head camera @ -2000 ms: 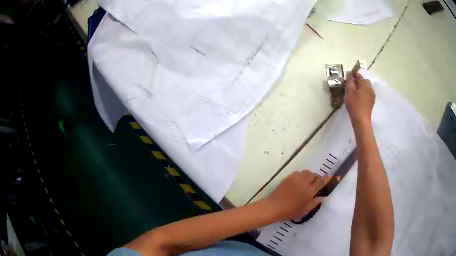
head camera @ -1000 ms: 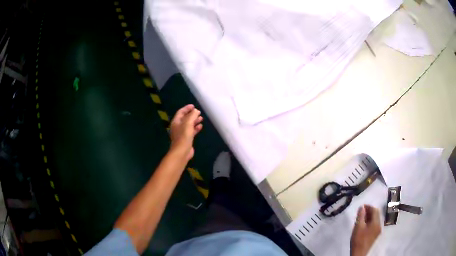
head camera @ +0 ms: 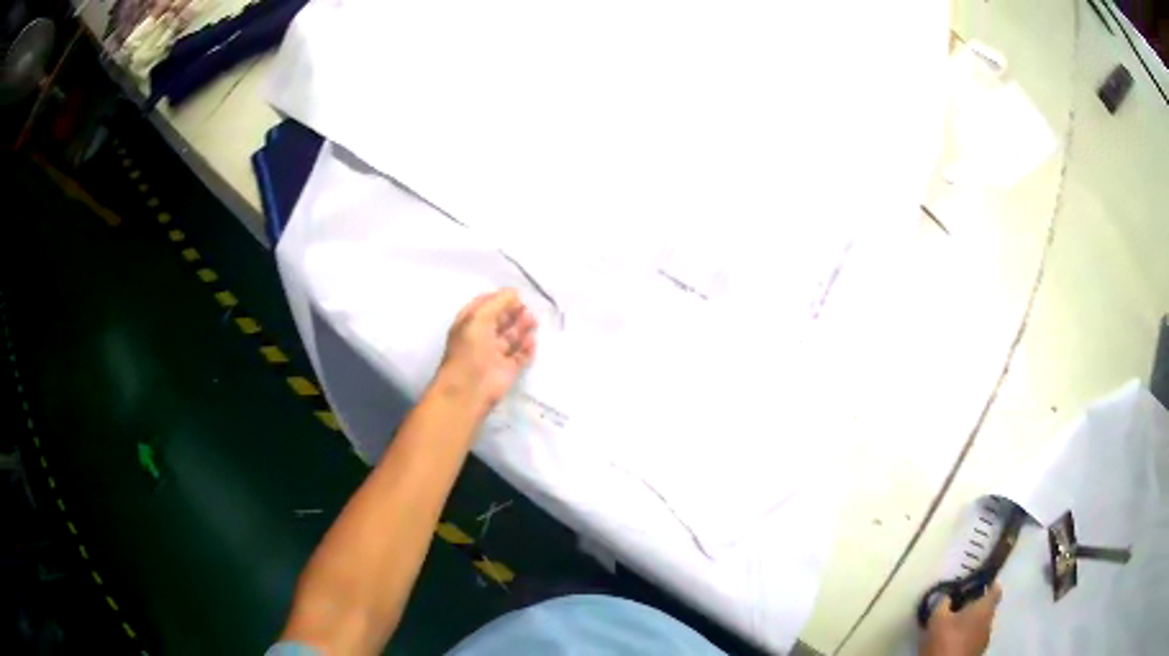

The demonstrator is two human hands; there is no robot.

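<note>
A large white marker paper (head camera: 615, 167) covers the table and hangs over its near left edge. My left hand (head camera: 491, 344) is over its lower left part, fingers loosely bent, with nothing visible in it. My right hand (head camera: 961, 625), partly cut off by the bottom edge, is closed around the black handles of the shears (head camera: 1003, 545) at the lower right. The shears lie on another white paper (head camera: 1115, 468) with a row of short black dashes; their blades are hardly visible. A metal clamp (head camera: 1061, 555) stands on that paper, right of the shears.
Dark blue fabric (head camera: 237, 54) lies at the table's far left, with more (head camera: 285, 180) under the paper's edge. A small paper offcut (head camera: 1003, 135) and a dark block (head camera: 1117, 87) lie at the upper right. Yellow-black floor striping (head camera: 248, 326) runs beside the table.
My left hand has moved from above the floor to over the large paper. My right hand has closed on the shears' handles. The view has shifted, showing more of the table's far left.
</note>
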